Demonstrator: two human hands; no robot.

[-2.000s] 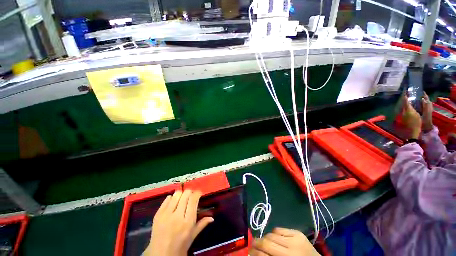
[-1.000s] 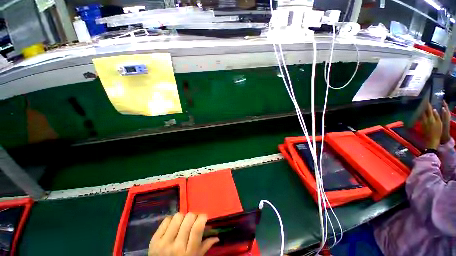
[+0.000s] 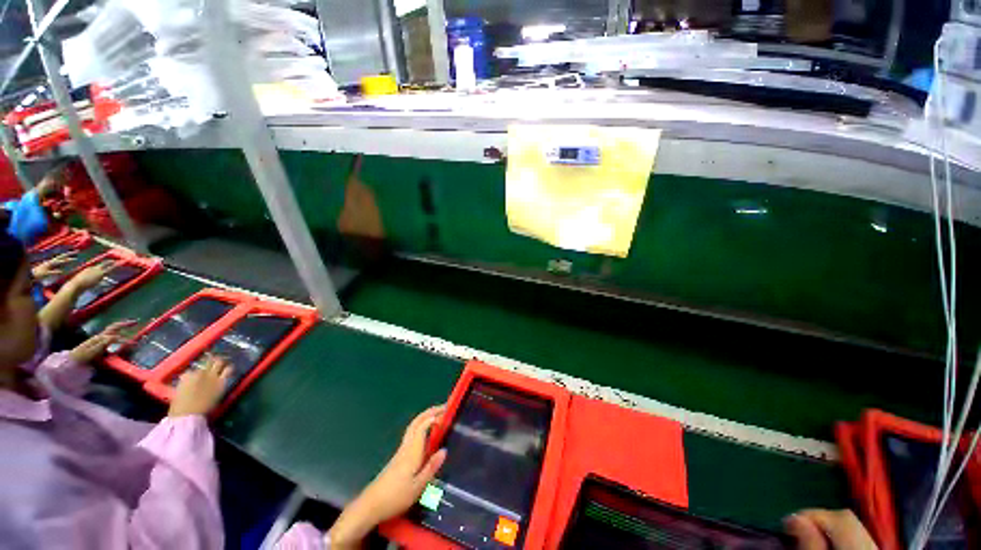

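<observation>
A red two-slot tray (image 3: 563,451) lies on the green surface. Its left slot holds a tablet (image 3: 497,457) with a green and an orange patch low on its lit screen. My left hand (image 3: 400,483) is at the tray's left rim, fingers and thumb apart beside the green patch. A second tablet (image 3: 656,529) with lines of green text lies tilted over the right slot, whose upper part shows bare red; the bottom edge cuts it off. My right hand (image 3: 834,531), also cut off, has its fingers closed at that tablet's right end.
At left a person in a pink smock has both hands at another red tray (image 3: 204,338) with two tablets. More trays lie beyond. At right stand red trays (image 3: 884,483) with white cables (image 3: 949,269) hanging before them. A yellow sheet (image 3: 581,193) hangs from the shelf.
The view has swung left. The left tablet's screen now shows green and orange patches, and the other tablet shows text. My left hand is now at the tray's left rim; my right hand has come into view.
</observation>
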